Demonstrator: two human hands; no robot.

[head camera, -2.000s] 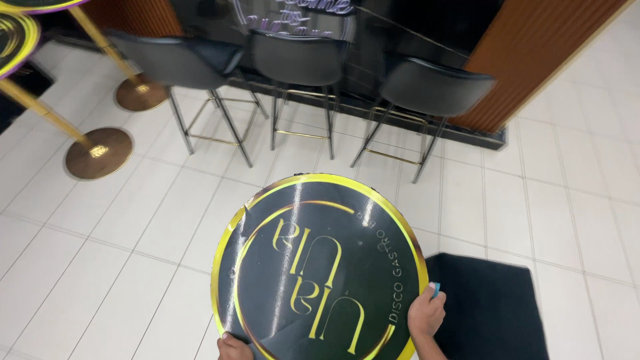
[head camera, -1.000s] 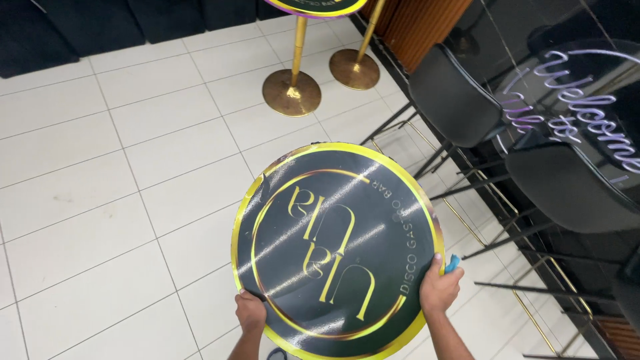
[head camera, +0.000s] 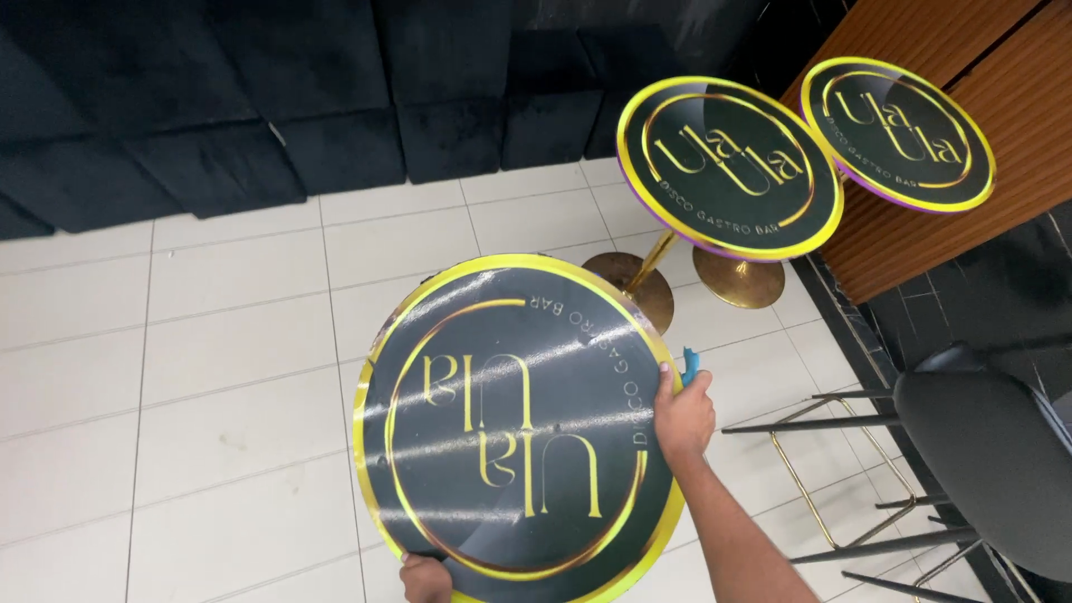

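Note:
A round black tabletop with a yellow rim and gold lettering [head camera: 519,419] fills the lower middle of the view, tilted above the floor. My left hand [head camera: 425,578] grips its lower left edge, partly cut off by the frame. On the right edge, my right hand [head camera: 685,412] holds the rim with the thumb on top. A small blue item [head camera: 690,367] sticks out between the fingers of that hand; what it is cannot be told. The underside of the tabletop is hidden.
Two round tables [head camera: 733,167], [head camera: 900,134] with similar tops and gold pedestals stand at the upper right. Dark upholstered seating [head camera: 335,146] lines the back left. Black bar stools [head camera: 988,452] are at the lower right, near a wood-slatted panel [head camera: 988,109]. Pale floor tiles [head camera: 234,402] lie at left.
The view has swung left, bringing the two standing tables and the dark seating into sight. Both hands have kept hold of the tabletop and carried it along.

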